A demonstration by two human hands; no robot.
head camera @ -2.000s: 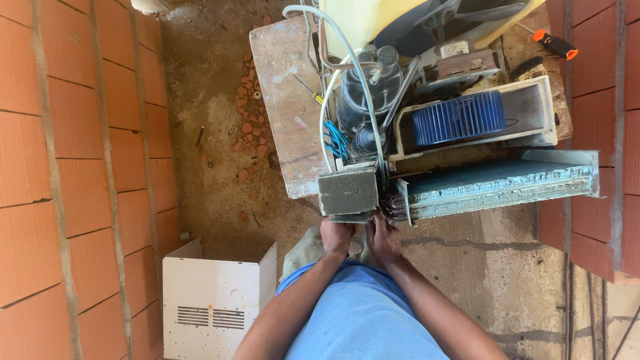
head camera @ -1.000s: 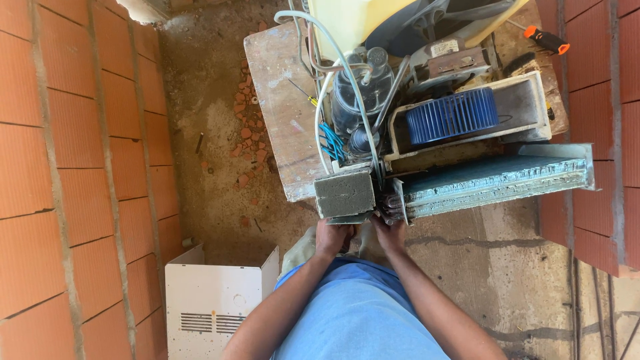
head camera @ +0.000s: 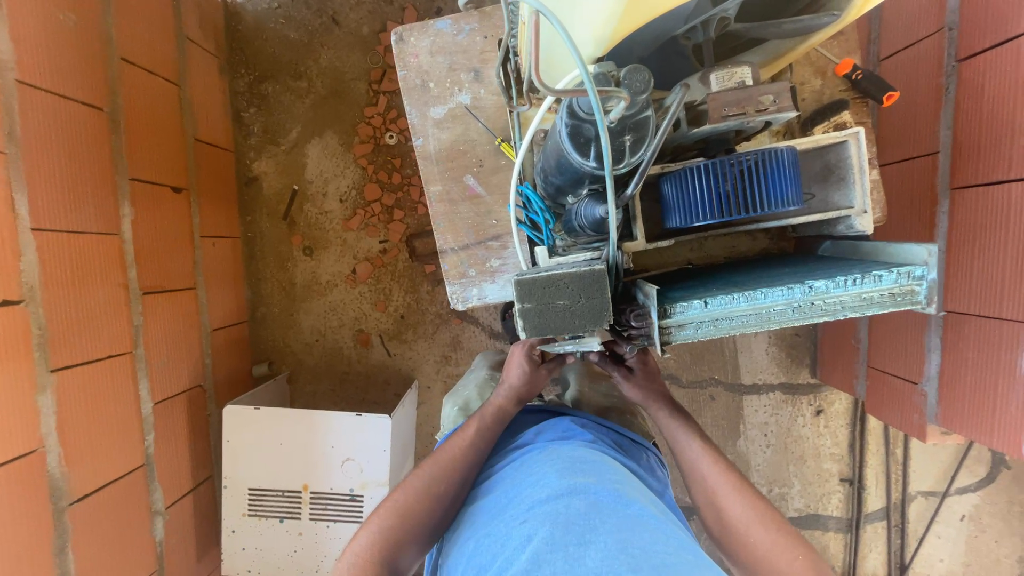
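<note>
My left hand (head camera: pixel 530 371) and my right hand (head camera: pixel 634 373) are at the near edge of a stripped air conditioner, both touching a pale metal panel (head camera: pixel 573 346) whose fingertip contact is partly hidden. Just beyond my hands is a box with a grey foam face (head camera: pixel 562 302). The finned evaporator coil (head camera: pixel 792 308) extends to the right of my right hand, its bent copper tubes beside my fingers. Farther back stand the black compressor (head camera: pixel 592 144), a blue blower wheel (head camera: pixel 730 187) in its housing, and a fan motor (head camera: pixel 748 102). A light hose arches over the compressor.
The unit rests on a worn wooden board (head camera: pixel 456 176). A yellow-handled screwdriver (head camera: pixel 504 147) and blue wire (head camera: pixel 534 214) lie left of the compressor; an orange-and-black screwdriver (head camera: pixel 868 82) lies at back right. A white vented cover (head camera: pixel 308 472) stands on the floor at left. Brick walls flank both sides.
Between the earlier frames and now, the pale panel under the foam-faced box shows more plainly between my hands. Both hands stay at the same part of the unit.
</note>
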